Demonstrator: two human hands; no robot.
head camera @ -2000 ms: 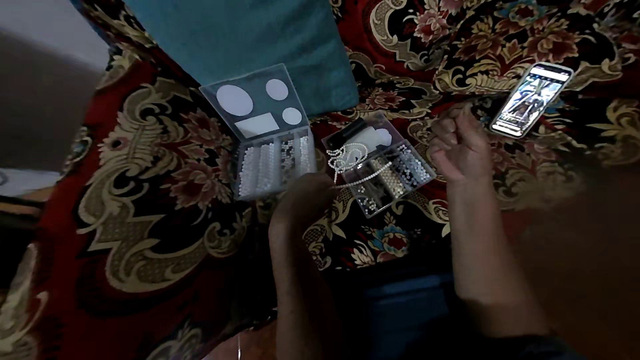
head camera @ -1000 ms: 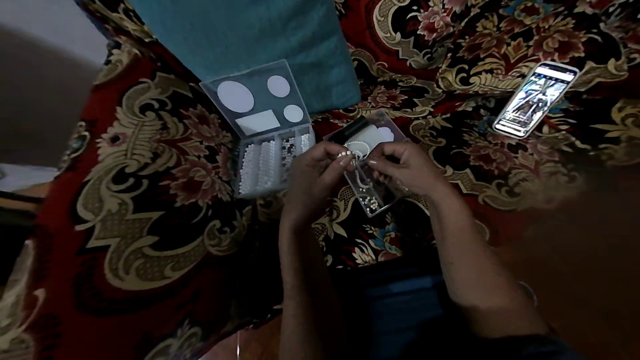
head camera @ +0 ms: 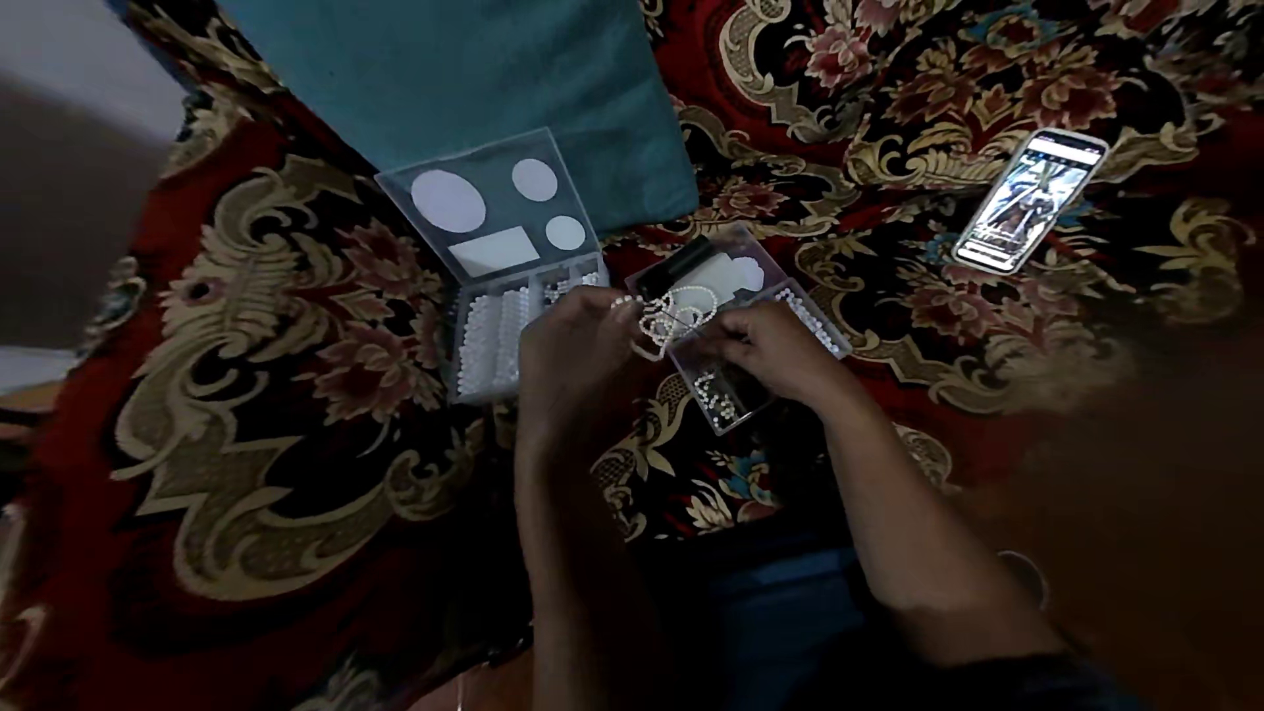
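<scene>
My left hand (head camera: 583, 341) pinches one end of a string of white pearl beads (head camera: 681, 308) between thumb and fingertips. The rest of the string hangs in loops between my hands. My right hand (head camera: 765, 341) is bent over the smaller clear plastic bead box (head camera: 731, 420), its fingertips together near the loops; a thin dark line, perhaps a thread or needle, runs toward them. What those fingertips hold is too small to tell. Loose pearl beads lie in the box's compartments, partly hidden by my right hand. To the left, a larger clear bead box (head camera: 456, 360) stands open, with rows of white beads.
A teal cushion (head camera: 494, 69) stands behind the larger box, whose lid (head camera: 494, 207) leans toward it. A lit phone (head camera: 1032, 202) lies at the right on the floral-patterned fabric (head camera: 375, 326). Blue cloth (head camera: 790, 612) shows below, between my forearms.
My right hand was raised away from the boxes at first, then met my left hand over the smaller box. Now the hands are farther apart, with the bead loops between them.
</scene>
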